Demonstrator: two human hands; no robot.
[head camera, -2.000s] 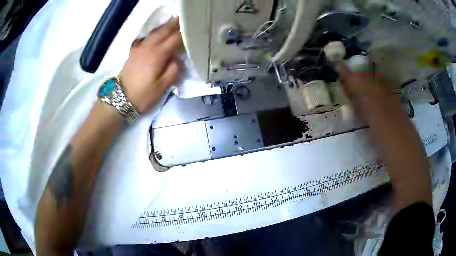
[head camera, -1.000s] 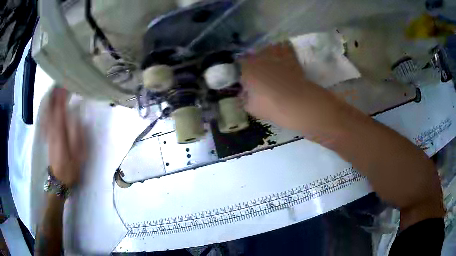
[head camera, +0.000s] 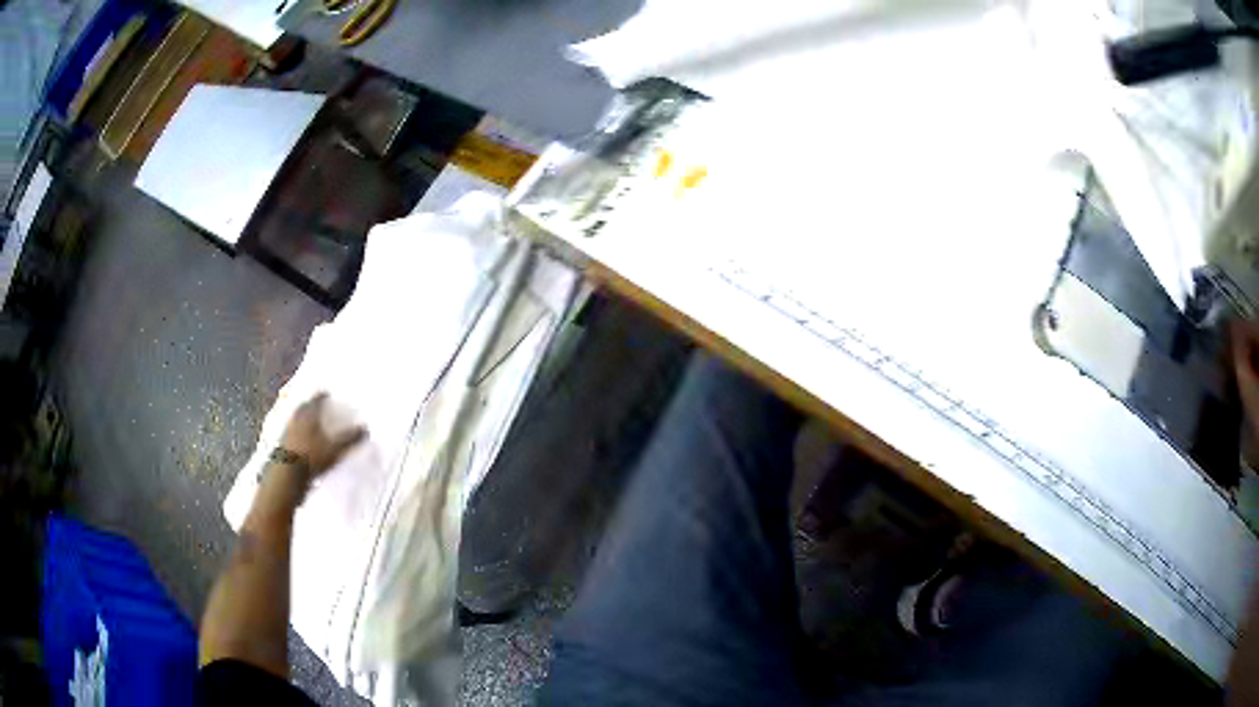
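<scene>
The white cut-piece stack (head camera: 366, 325) hangs over a low stand left of the knees, its layers and folds showing on the right side. My left hand (head camera: 325, 435) lies on top of the stack, thumb and fingers apart, with no cloth visibly lifted. My right hand (head camera: 1247, 362) is cut off by the right edge, beside the machine's needle area; its fingers are unclear. More white fabric (head camera: 884, 69) lies on the white machine table (head camera: 884, 276) and runs up to the presser foot area (head camera: 1201, 297).
The wood table edge (head camera: 773, 373) runs diagonally above the wearer's legs (head camera: 677, 553). A printed ruler (head camera: 953, 414) lies along it. A blue bin (head camera: 118, 615) stands lower left on the speckled floor (head camera: 152, 332). A white-topped stool or stand (head camera: 228, 159) and scissors (head camera: 365, 20) are upper left.
The view has swung left and down, so the machine is now at the right edge. My left hand has moved from the table cloth to the low stack. My right hand is now mostly out of view.
</scene>
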